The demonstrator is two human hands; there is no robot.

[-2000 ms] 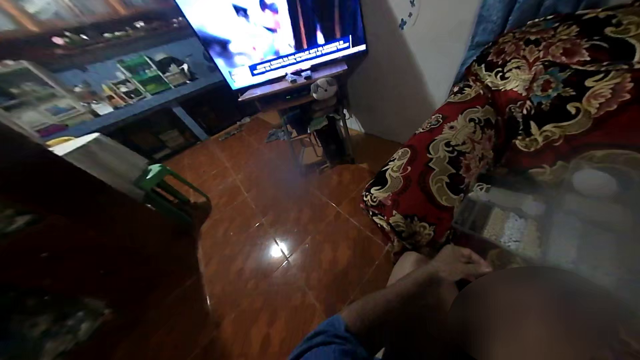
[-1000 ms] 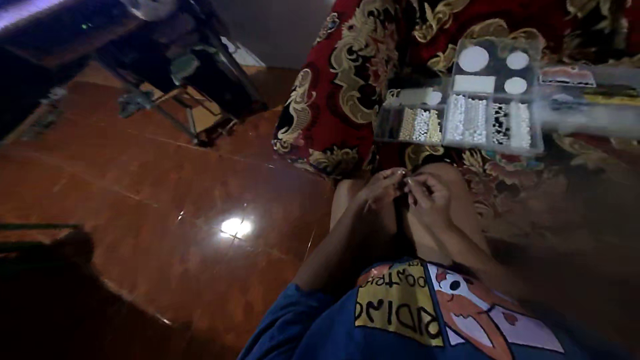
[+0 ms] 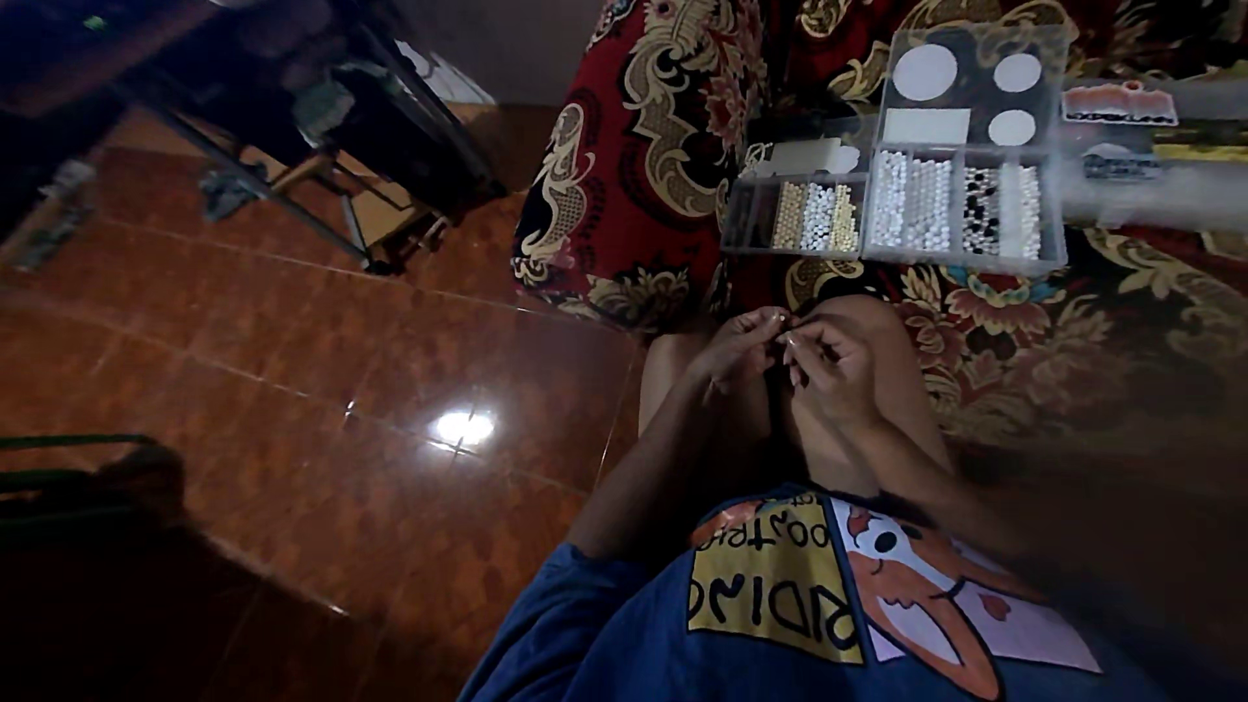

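My left hand and my right hand meet above my knees, thumbs and fingertips pinched close together. A tiny pale thing, perhaps a bead, shows at the left fingertips; what the right fingers hold is too small to tell. Beyond my knees, on the sofa seat, lies an open clear plastic compartment box with white beads and mixed black and white beads. Round white pieces lie in its upper part. Beside it, on the left, a smaller clear case holds gold, silvery white and cream beads.
The sofa has a red and black patterned cover. To the right of the box lie clear plastic packets and a printed tag. A metal-legged stand is on the tiled floor at the upper left, and a green chair part at the left edge.
The view has swung down and right from the television to my lap. Both hands are now together over the knees; two seconds ago one hand was near the bead cases.
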